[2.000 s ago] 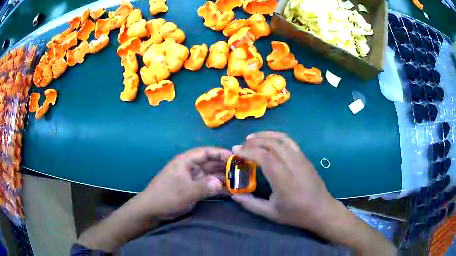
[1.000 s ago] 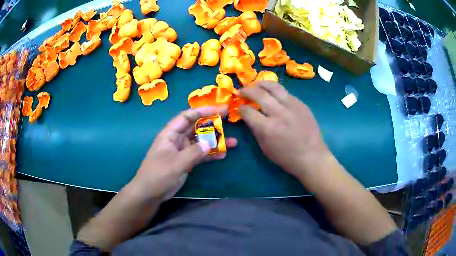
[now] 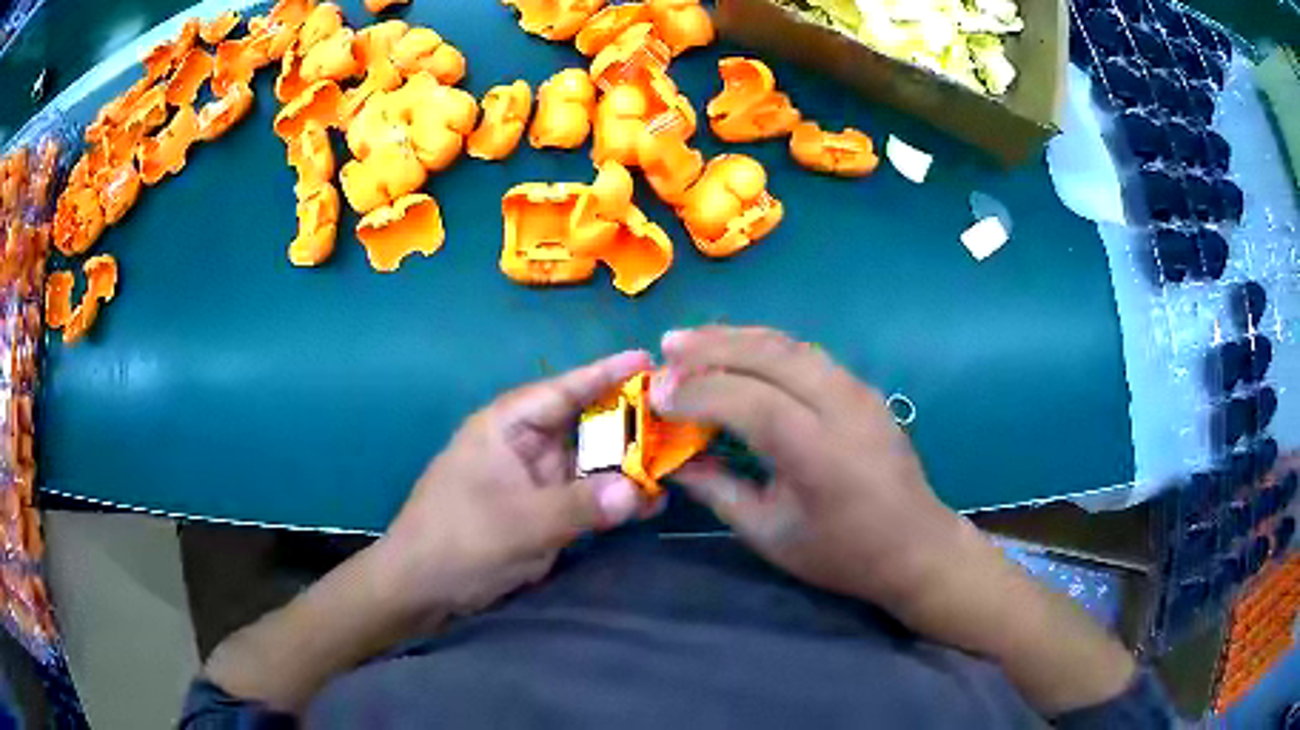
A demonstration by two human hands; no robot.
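Observation:
My left hand (image 3: 502,478) holds a part-built unit (image 3: 605,439), an orange frame with a white rectangular insert showing on its left side. My right hand (image 3: 798,464) holds an orange housing shell (image 3: 673,442) against the unit's right side. Both hands are near the bench's front edge, above my lap. The fingers hide parts of both pieces. A loose heap of orange housing shells (image 3: 406,136) lies beyond the hands, with another group (image 3: 549,235) nearer the middle.
A scrap carton (image 3: 891,72) with yellowish scraps stands at the back right. White pieces (image 3: 984,237) and a thin pale ring (image 3: 900,409) lie on the green bench (image 3: 357,385). Black parts in clear trays (image 3: 1205,214) are at right; a tray of orange parts (image 3: 17,357) is at left.
My right hand has drawn back from the heap with an orange shell and brought it to the unit. My left hand's unit is slightly lower and turned. The bench view has shifted slightly.

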